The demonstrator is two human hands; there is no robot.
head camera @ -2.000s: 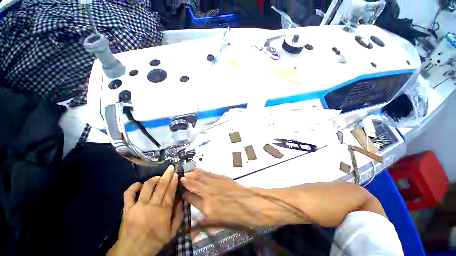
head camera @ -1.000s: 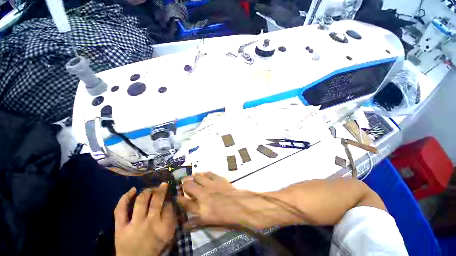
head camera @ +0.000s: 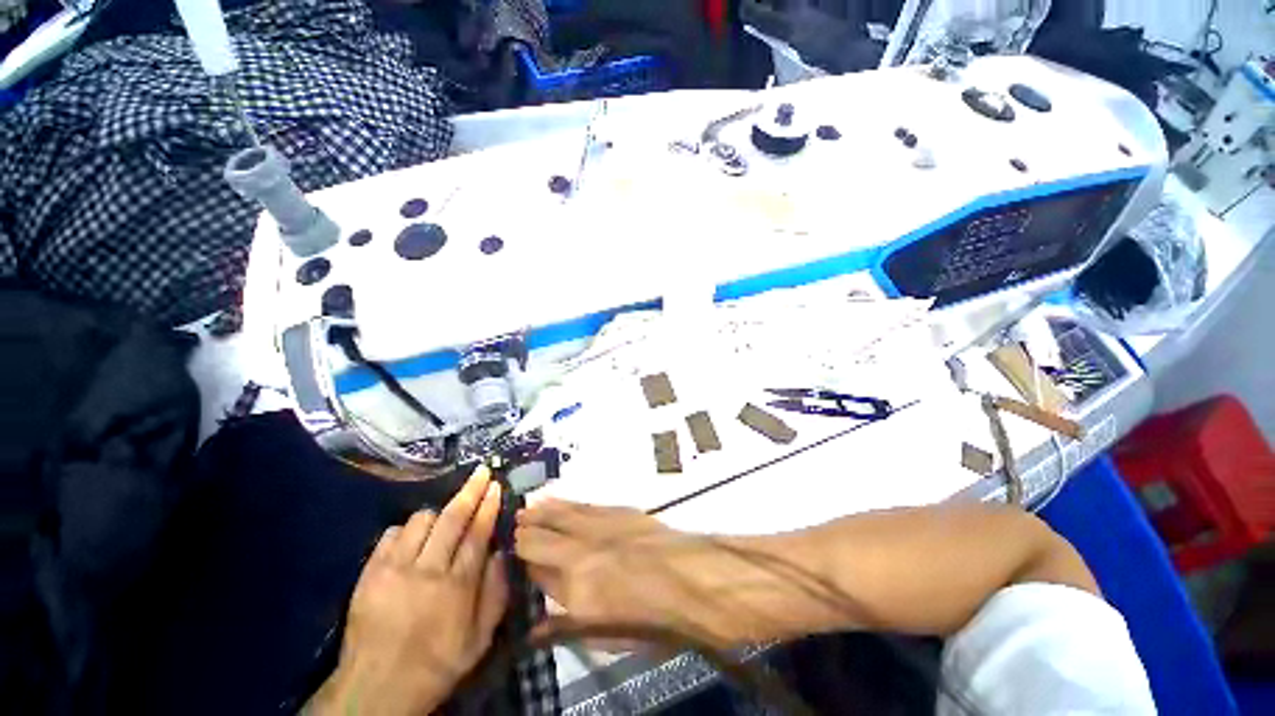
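Note:
Black shell fabric (head camera: 266,560) lies left of and under the needle area, with a narrow checked edge strip (head camera: 536,678) along its right edge. My left hand (head camera: 427,595) lies flat on the black fabric, its fingertips close to the presser foot (head camera: 492,455). My right hand (head camera: 594,567) is at the strip's right side, fingers bent and thumb hidden; it seems to hold the fabric edge. The white sewing machine (head camera: 601,238) with a blue stripe stands across the view. The needle itself is too small and blurred to tell.
Several small brown pieces (head camera: 667,450) and black thread snips (head camera: 828,403) lie on the bed. A parts tray (head camera: 1084,361) and hanging strips are at the right end. Checked fabric (head camera: 140,154) is heaped behind left. A blue bin (head camera: 1140,616) and red stool (head camera: 1196,476) are right.
The camera view has shifted a little. My left hand's fingers have moved forward to the presser foot and closer together than a second ago. My right hand stays beside the strip.

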